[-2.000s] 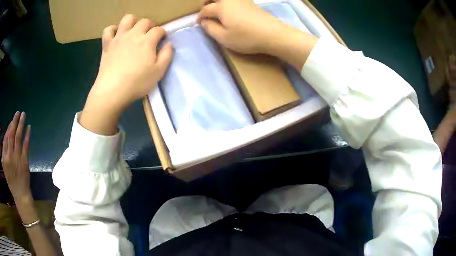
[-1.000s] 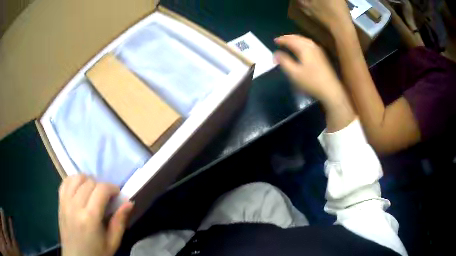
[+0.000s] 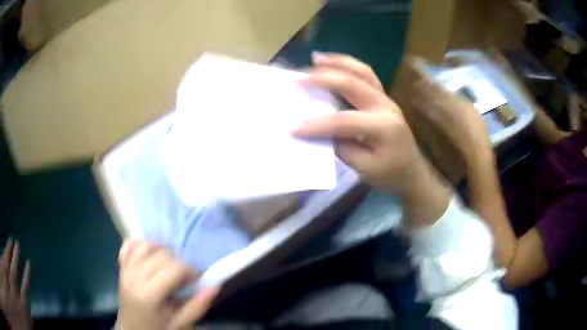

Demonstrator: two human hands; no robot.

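Observation:
A white leaflet [image 3: 251,129], blurred and overbright, is held by its right edge in my right hand [image 3: 367,122], above the open carton. The carton [image 3: 109,187] stands in front of me with its brown lid [image 3: 129,71] up behind it. Inside, a whitish-blue wrapped speaker [image 3: 145,174] and part of the brown accessory box [image 3: 267,213] show below the leaflet; the rest is hidden by it. My left hand [image 3: 158,283] grips the carton's near left corner.
At the right, another person's arm [image 3: 476,167] and dark red sleeve [image 3: 560,200] are at a second open carton [image 3: 437,142] with a white sheet [image 3: 479,97] on top. Another hand [image 3: 16,277] is at the left edge, over the dark green table [image 3: 64,232].
My right hand has taken hold of the white leaflet that lay right of the carton and brought it left over the contents. My left hand remains on the near corner. The view has shifted.

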